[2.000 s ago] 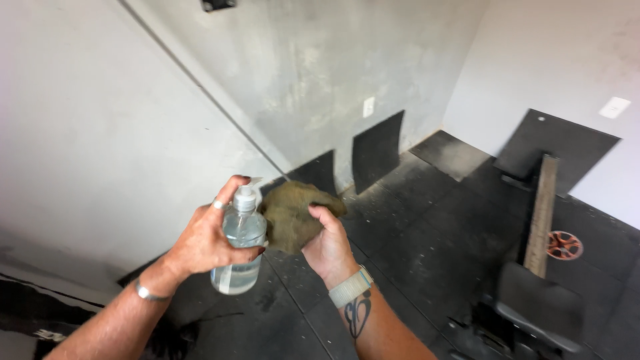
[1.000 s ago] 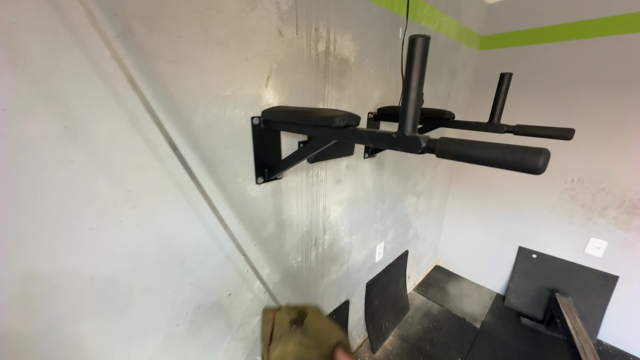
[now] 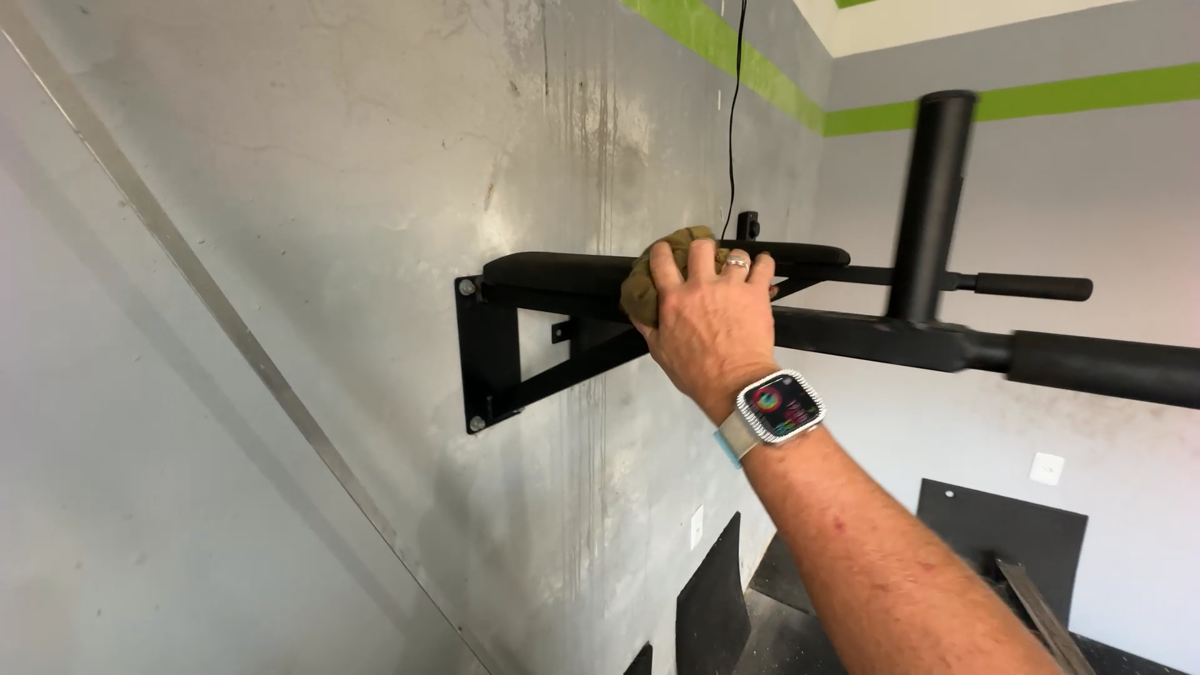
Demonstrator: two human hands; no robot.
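Note:
My right hand (image 3: 717,323), with a ring and a smartwatch on the wrist, grips a bunched olive-brown cloth (image 3: 647,281). It presses the cloth on the front end of a black padded armrest (image 3: 558,272) of a wall-mounted dip station. The armrest sits on a black steel arm (image 3: 844,337) with an upright grip (image 3: 933,206) and a foam-covered handle (image 3: 1106,366). A second padded armrest (image 3: 797,253) lies just behind my fingers. My left hand is out of view.
The bolted wall plate (image 3: 487,356) holds the near arm to the grey wall (image 3: 328,187). A black cable (image 3: 734,122) hangs behind. Black rubber mats (image 3: 712,600) lean low on the wall, and another black panel (image 3: 1003,534) stands at the right.
The view has swung up from the floor to the dip station. My right hand has moved with the cloth up onto the armrest. My left hand and the spray bottle it held have left view.

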